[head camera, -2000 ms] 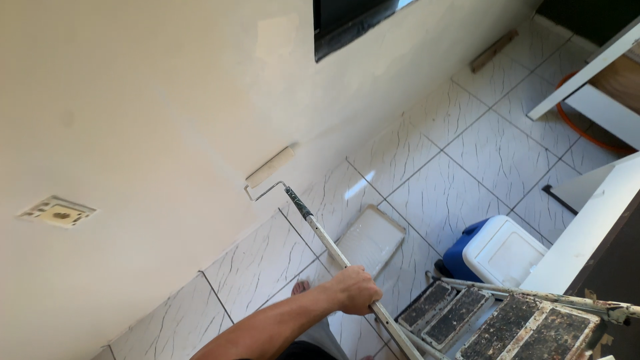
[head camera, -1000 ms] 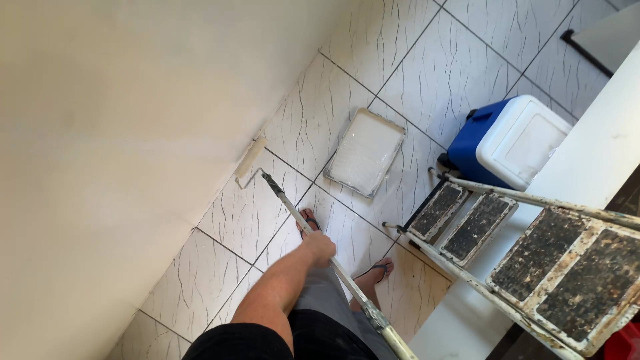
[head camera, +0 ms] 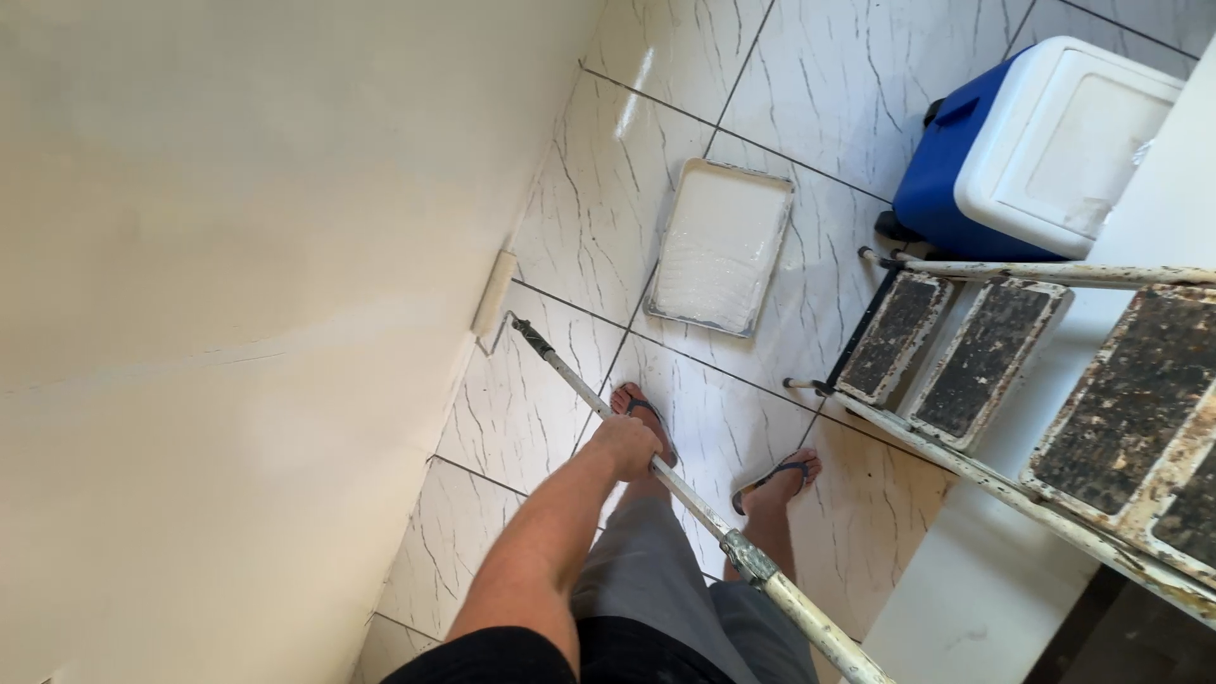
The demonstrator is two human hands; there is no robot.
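Observation:
My left hand (head camera: 627,448) is closed around the upper part of a paint-spattered extension pole (head camera: 698,511), which runs out of view at the bottom edge. A paint roller (head camera: 494,293) is fixed to the pole's far end. Its pale sleeve lies against the foot of the cream wall (head camera: 237,237), where wall and floor meet. Right of the roller, a paint tray (head camera: 724,249) with white paint in it lies on the floor tiles. My right hand is out of view.
A paint-stained stepladder (head camera: 988,361) stands on the right, beside a blue cooler (head camera: 969,142) with a white lid. My sandalled feet (head camera: 646,418) are on the tiles between the wall and the ladder. A white surface (head camera: 978,570) is at lower right.
The roller has come down the wall to its foot since two seconds ago. My left hand has stayed on the pole. The view has swung down toward my feet.

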